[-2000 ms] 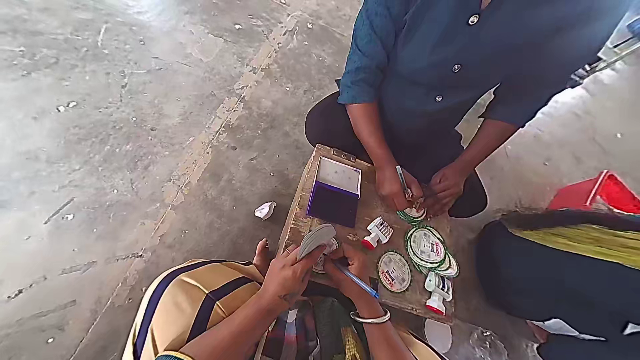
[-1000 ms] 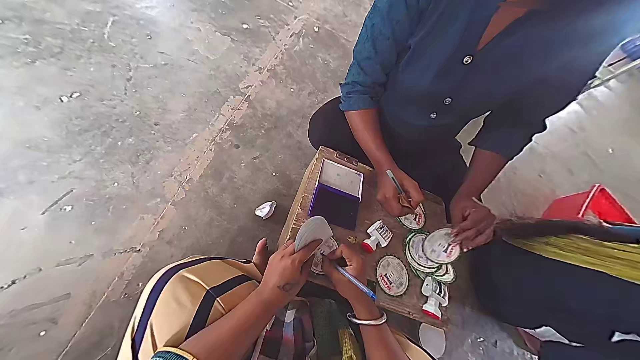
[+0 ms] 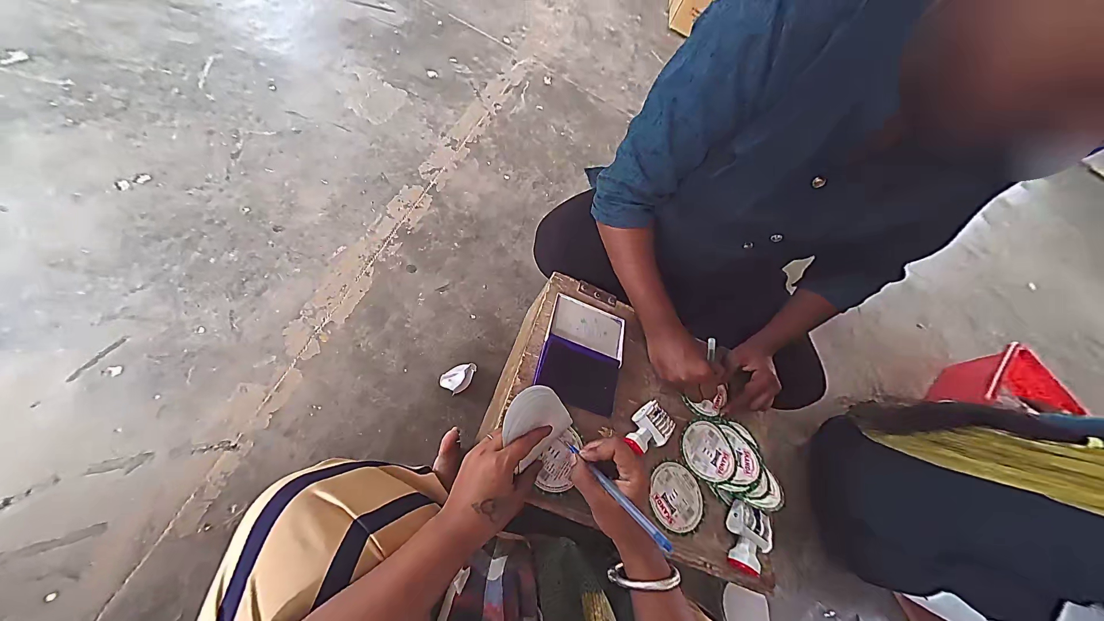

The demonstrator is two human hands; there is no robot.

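Note:
My left hand (image 3: 500,470) holds a stack of round paper labels (image 3: 536,418), the upper ones folded back, with a printed label (image 3: 556,466) showing beneath. A blue pen (image 3: 630,507) is in my right hand (image 3: 611,474), its tip at that printed label. Right of my right hand a single round label (image 3: 676,498) lies on the low wooden table. Beyond it is a pile of overlapping round labels (image 3: 720,453). One red-and-white stamp (image 3: 649,427) lies near the ink pad (image 3: 578,373), another stamp (image 3: 749,536) near the table's corner.
A co-worker in a blue shirt sits across the wooden table (image 3: 638,379), a pen in one hand (image 3: 686,358) over a round label (image 3: 707,402). Another person in dark clothing sits at the right, near a red container (image 3: 1005,379). Crumpled white scrap (image 3: 457,378) lies on the floor.
The co-worker's hand that held a round label over the pile a second ago is now beside the other hand. My hands stay at the stack with the pen.

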